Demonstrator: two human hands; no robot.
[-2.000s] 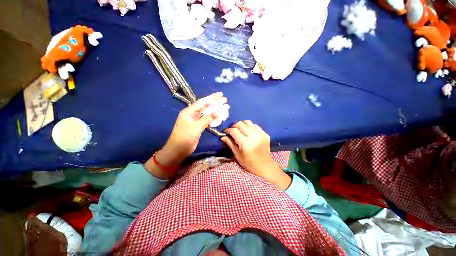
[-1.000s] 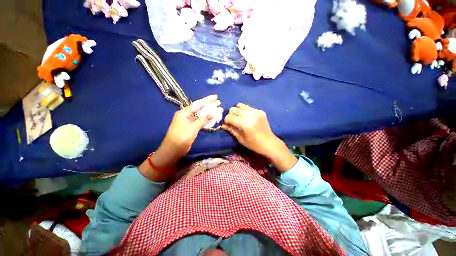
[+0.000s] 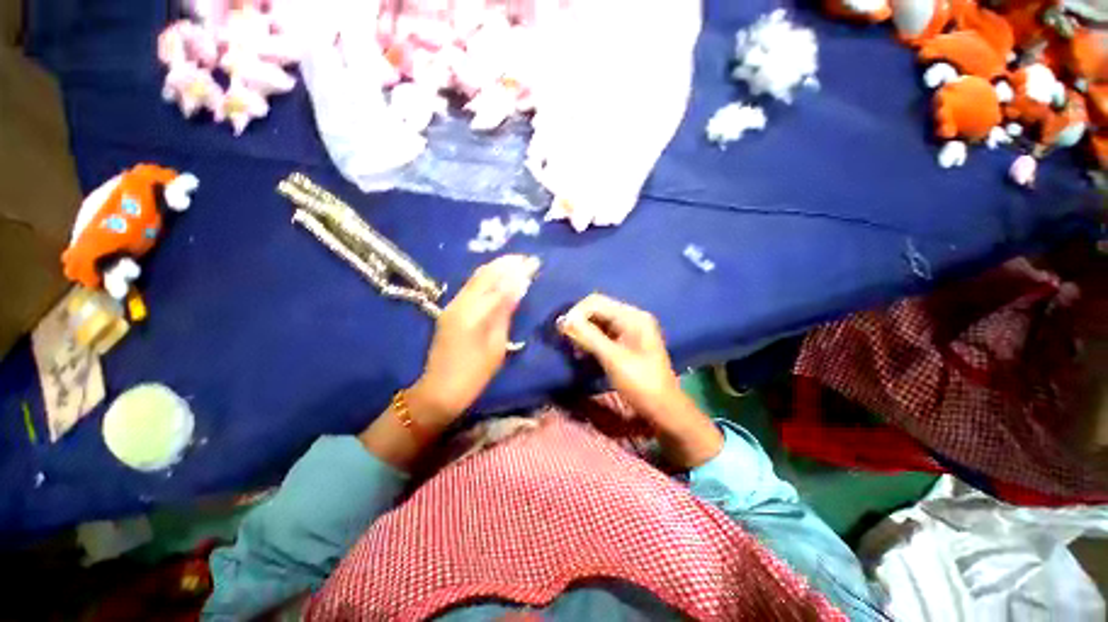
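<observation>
My left hand (image 3: 468,340) is closed around a small whitish plush piece (image 3: 519,277), mostly hidden by the fingers. A long metallic forceps-like tool (image 3: 365,249) lies slanted on the blue cloth and runs in under this hand. A short metallic end shows below the fingers; I cannot tell whether the hand grips the tool. My right hand (image 3: 626,352) is a little to the right, apart from the left, with thumb and fingers pinched together. A tiny pale spot shows at its fingertips; no needle or thread can be made out.
Pink-white plush pieces (image 3: 231,67) lie at the back, some on a white plastic bag (image 3: 626,122). Fluffy stuffing (image 3: 778,55) and orange toys (image 3: 968,107) are at right. A single orange toy (image 3: 122,228), a card (image 3: 67,371) and a pale disc (image 3: 148,427) are at left.
The view has shifted, showing more of the back pile. My right hand has moved away from the plush piece and the tool's end. My left hand has turned, hiding more of the piece.
</observation>
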